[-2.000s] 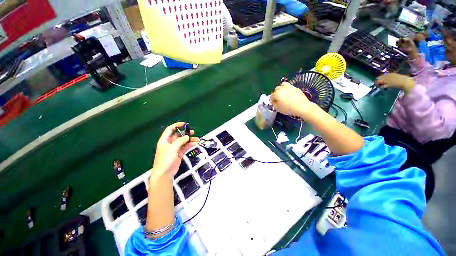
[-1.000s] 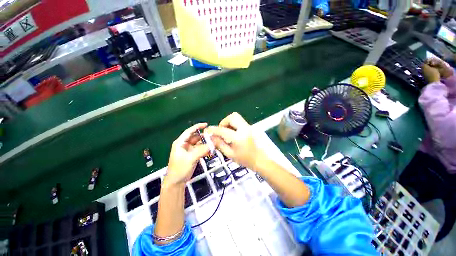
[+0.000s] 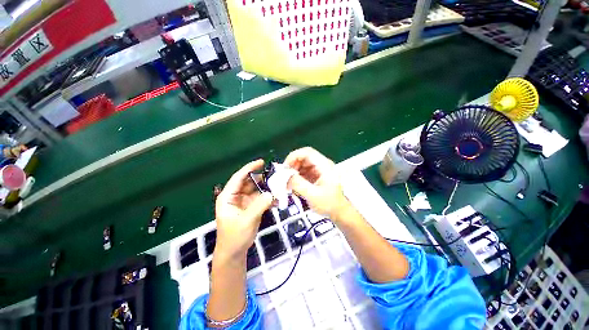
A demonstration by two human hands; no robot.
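My left hand holds a small dark electronic unit in its fingertips, above the far edge of the white compartment tray. My right hand meets it and pinches a white scrap against the unit. The scrap and fingers hide most of the unit. Below the hands, tray cells hold flat black rectangular parts. A thin black cable loops across the tray below the hands.
Small units lie singly on the green belt. A black compartment tray is at lower left. At right are a metal can, black fan, yellow fan, power strip and a second parts tray. A yellow-edged sheet hangs above.
My right hand has come from beside the black fan to my left hand, and the white scrap is now at the unit. The view has turned right. The belt units appear farther right.
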